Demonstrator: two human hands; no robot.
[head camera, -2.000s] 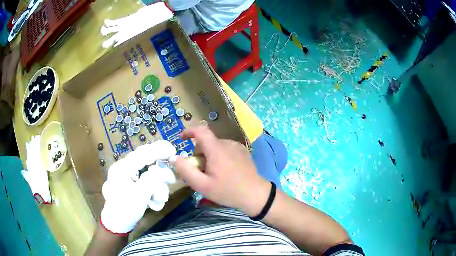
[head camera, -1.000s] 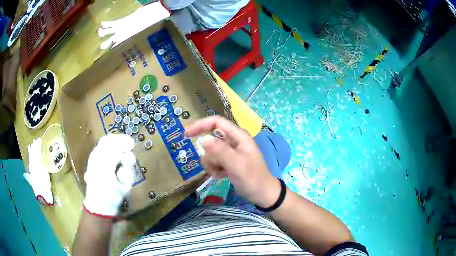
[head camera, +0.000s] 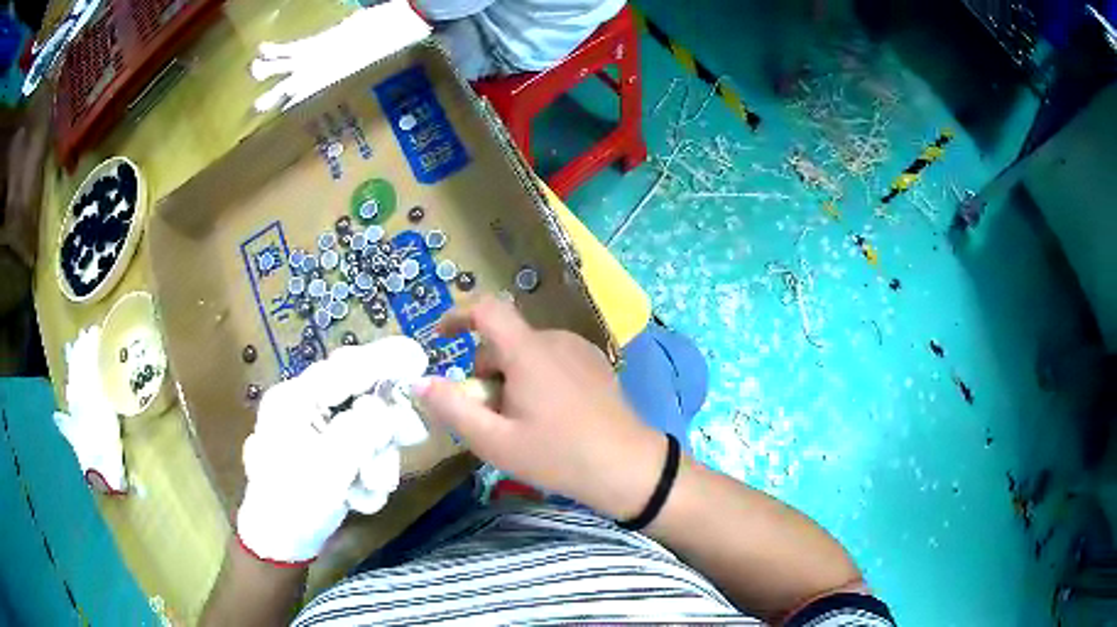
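Note:
Small round caps (head camera: 363, 262), pale-faced or dark brown, lie scattered in a shallow cardboard box (head camera: 196, 211) with blue print. My left hand (head camera: 333, 443), in a white knit glove, is over the near part of the box with its fingers closed around a small part that is mostly hidden. My bare right hand (head camera: 539, 404), with a black wristband, meets the left fingertips. Its fingers are curled on a small pale yellowish piece (head camera: 479, 390); what it is cannot be told.
A bowl of black parts (head camera: 101, 230) and a smaller cream bowl (head camera: 135, 355) stand left of the box. White gloves lie beyond it (head camera: 337, 52) and at left (head camera: 88, 410). A red-brown basket (head camera: 116, 74) is at far left. A person sits on a red stool (head camera: 576, 104).
My hands were apart a second ago, with the left farther left and the right hand raised. They are now together over the near part of the box.

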